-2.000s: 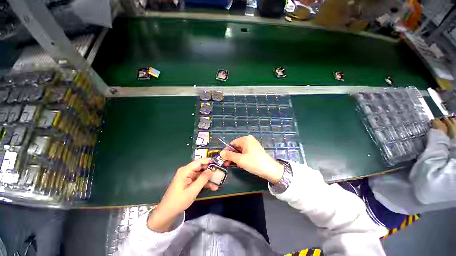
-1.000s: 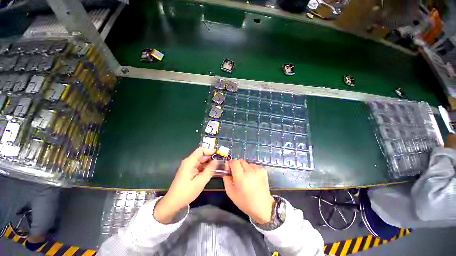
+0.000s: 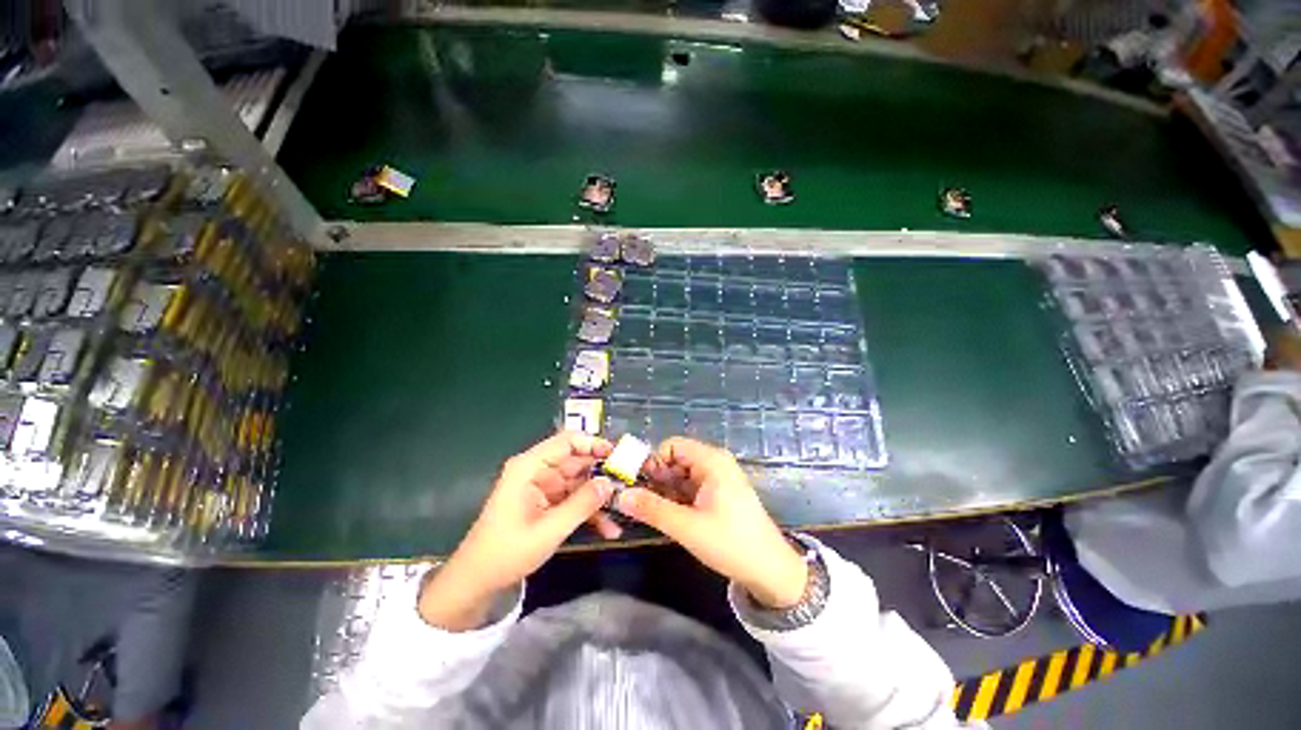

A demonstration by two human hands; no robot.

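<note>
My left hand (image 3: 531, 502) and my right hand (image 3: 713, 511) meet at the bench's front edge. Their fingertips hold a small dark watch housing (image 3: 614, 492) between them, mostly hidden by the fingers. A white-faced battery (image 3: 626, 456) with a yellow edge stands up at the far side of the housing, between the fingers. The clear component tray (image 3: 742, 357) lies flat beyond my hands. Grey batteries (image 3: 601, 285) sit in its left column, with one more beside the top one; the nearest (image 3: 582, 414) is white-faced.
Stacked filled trays (image 3: 129, 357) stand at left. A metal rail (image 3: 471, 238) separates the bench from the green conveyor (image 3: 856, 129), which carries several spaced dark units (image 3: 775, 187). At right are a neighbour's clear tray (image 3: 1149, 342) and a person's grey sleeve (image 3: 1227, 464).
Since two seconds ago the thin dark tool has left view and the white-faced battery shows upright at the housing. Both hands now grip the unit with fingertips facing each other.
</note>
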